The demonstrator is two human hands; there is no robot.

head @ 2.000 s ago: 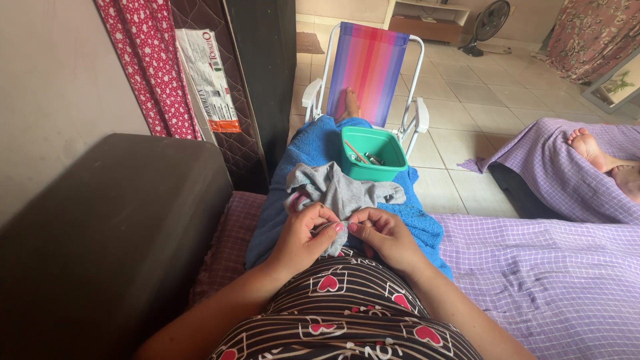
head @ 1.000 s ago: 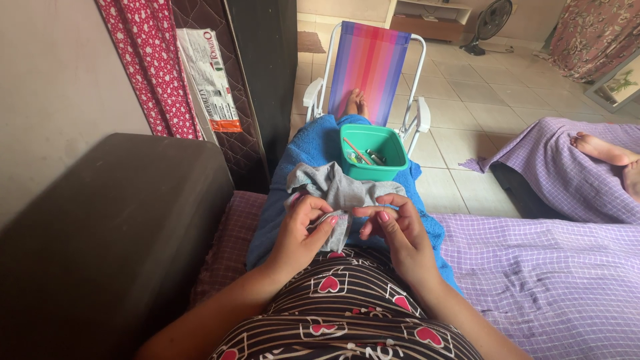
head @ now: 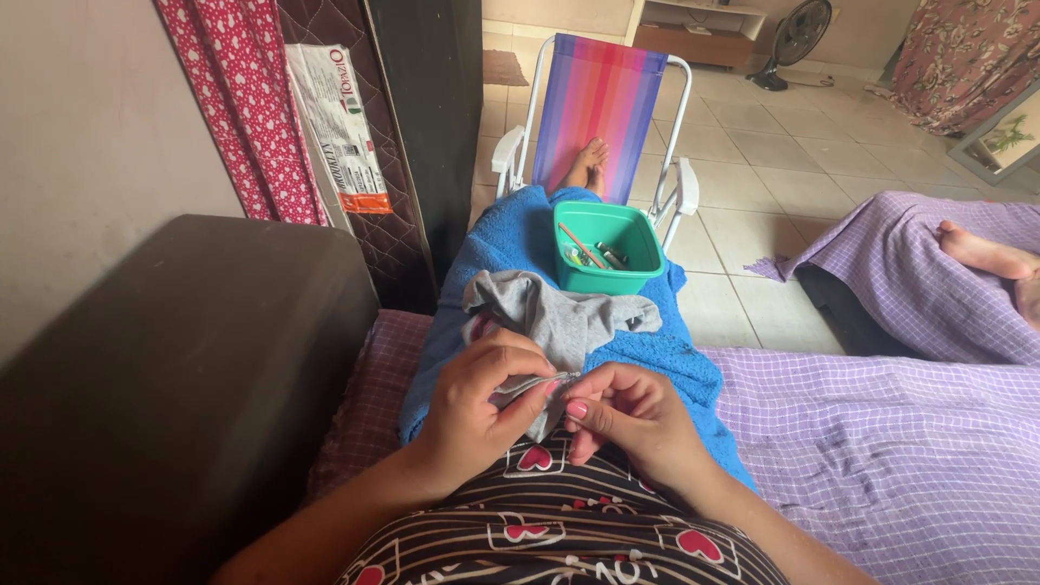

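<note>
A grey cloth garment (head: pixel 561 313) lies over the blue towel (head: pixel 520 236) on my lap. My left hand (head: pixel 487 398) pinches a folded edge of it between thumb and fingers. Close beside that edge is my right hand (head: pixel 621 410), its thumb and forefinger brought together at the cloth; whether something small, such as a needle, is between them cannot be made out. Beyond the garment, a green plastic tub (head: pixel 613 280) rests on the towel, with a pinkish stick (head: pixel 581 244) and several small items inside.
My feet rest on a striped folding chair (head: pixel 605 106) ahead. A dark sofa armrest (head: pixel 187 325) stands at left. The seat at right has a purple checked cover (head: pixel 877 439). Another person's foot (head: pixel 987 248) lies on a purple cloth at far right. A fan (head: pixel 796 41) stands behind.
My right hand, apart from the cloth edge with its forefinger extended a second ago, is now nearer to it with thumb and forefinger together. My left hand keeps its hold.
</note>
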